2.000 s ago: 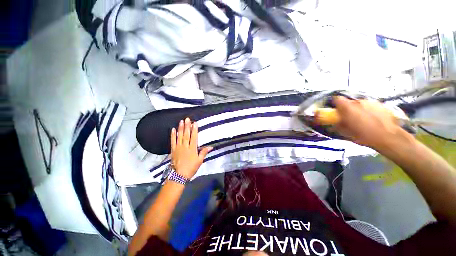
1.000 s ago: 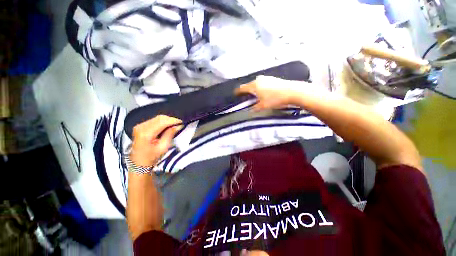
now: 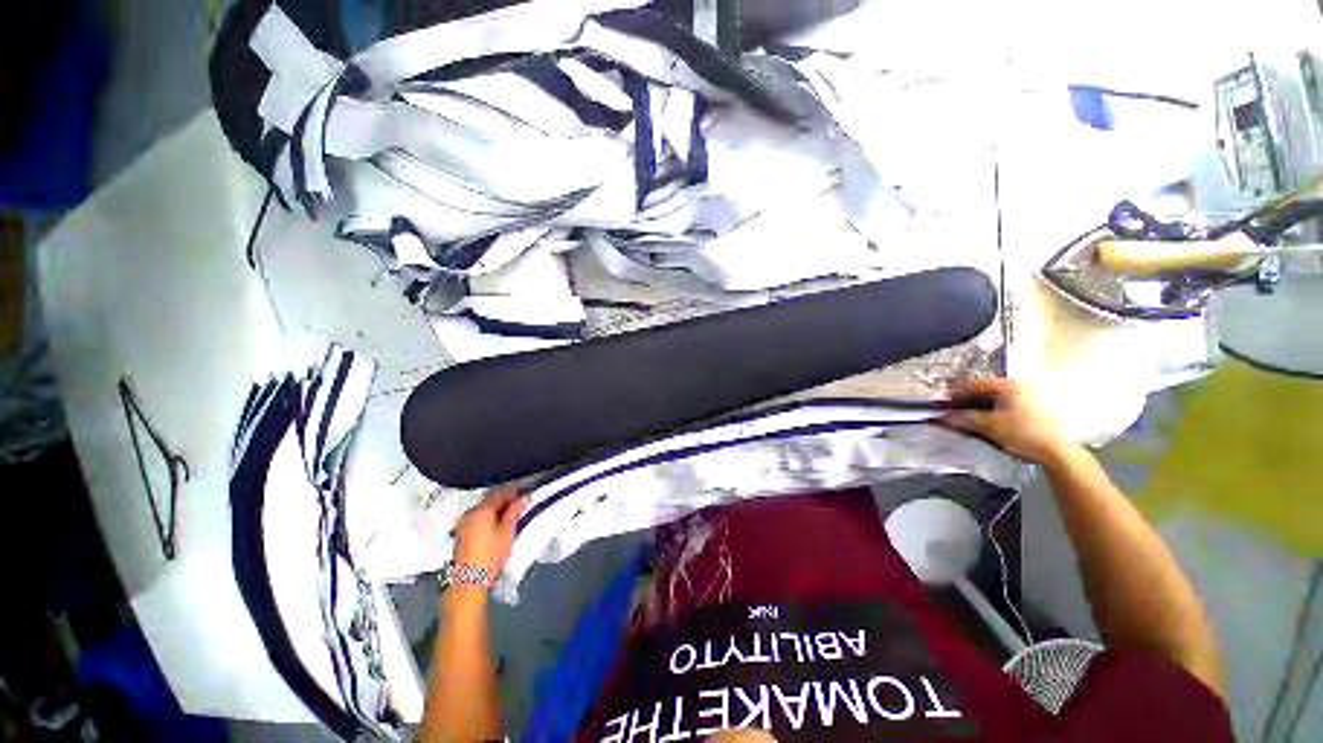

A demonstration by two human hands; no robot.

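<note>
A long striped fabric piece (image 3: 740, 431) lies curved along the near side of the black padded board (image 3: 697, 370), over other layered strips at the table's near edge. My left hand (image 3: 489, 526) holds its left end, fingers closed on the fabric. My right hand (image 3: 1001, 418) holds its right end between thumb and fingers. The padded board has no fabric on it. The steam iron (image 3: 1161, 261) stands on its rest at the right, out of my hands.
A tangled heap of striped pieces (image 3: 508, 145) lies behind the board. A curved stack of striped pieces (image 3: 276, 523) lies on the table at left, with a dark hanger (image 3: 153, 465) beyond it. A hose and cables run from the iron to the upper right.
The iron went from my right hand to its rest. The striped piece came off the board to its near side. My hands moved apart to its two ends.
</note>
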